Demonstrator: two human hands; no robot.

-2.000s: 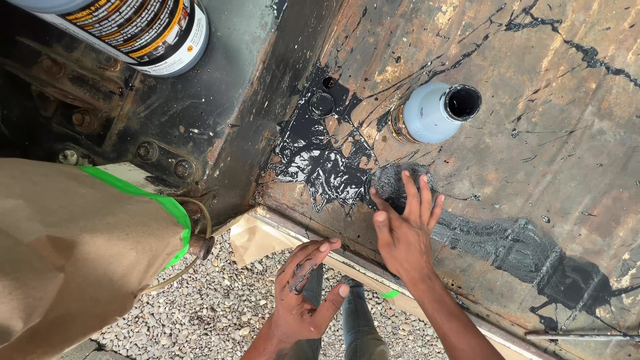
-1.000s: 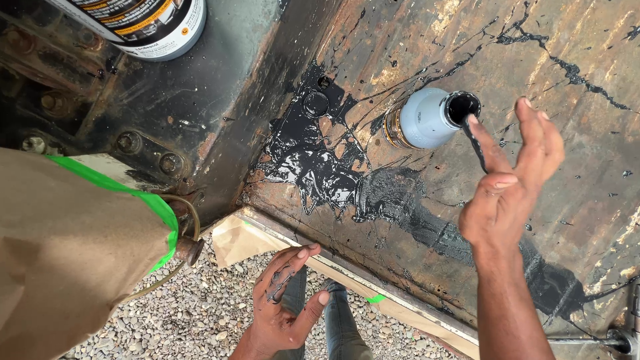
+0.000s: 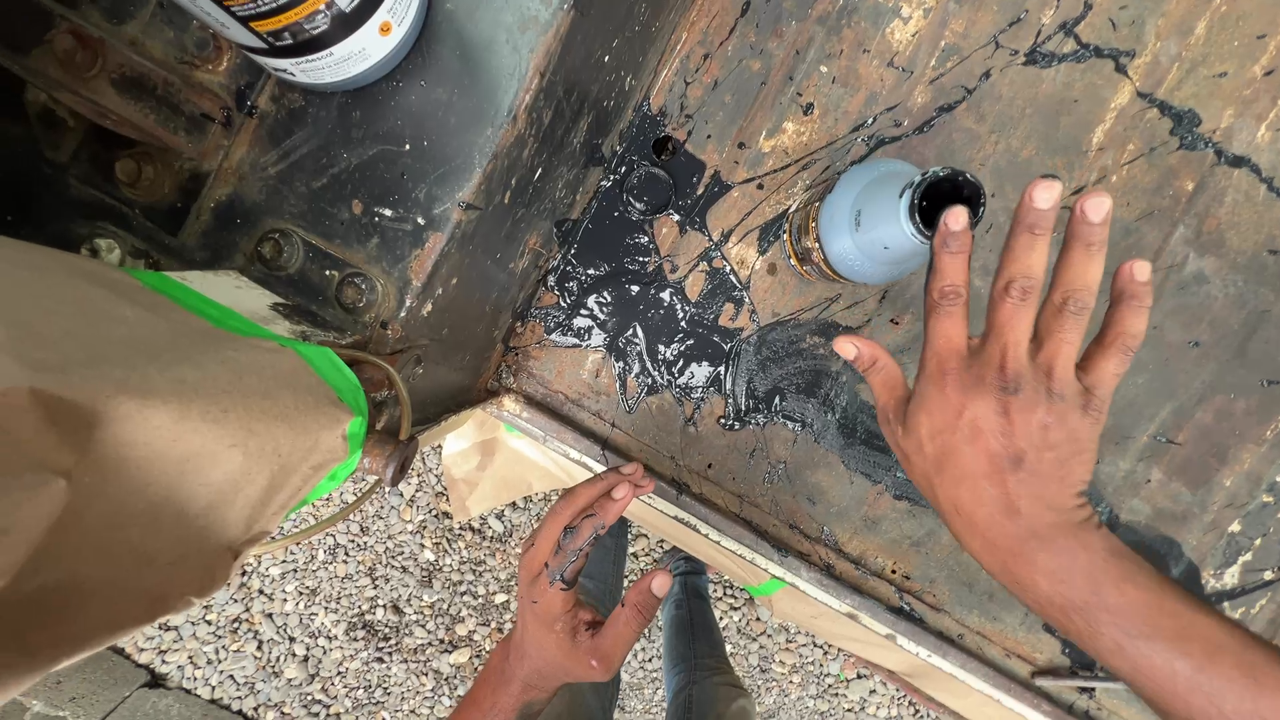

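My right hand (image 3: 1010, 420) is spread palm down over the rusty metal panel, with its index fingertip at the dark mouth of a grey-blue plastic bottle (image 3: 870, 222). Whether that finger touches the rim I cannot tell. My left hand (image 3: 585, 580) is half curled over the panel's near edge, holds nothing, and has black smears on its fingers. Glossy black coating (image 3: 650, 310) lies pooled in the panel's corner, and a duller black smear (image 3: 810, 390) runs from it beneath my right hand.
A larger labelled container (image 3: 340, 50) stands at the upper left, near bolted metal parts (image 3: 278, 250). Brown masking paper with green tape (image 3: 180, 420) covers a part at left. A raised metal wall (image 3: 480, 190) borders the panel. Gravel (image 3: 340, 600) lies below the panel's edge.
My right hand was at the black smear two seconds ago, then moved right and up to beside the bottle's mouth; its fingers are now spread with the palm down. My left hand stays near the edge.
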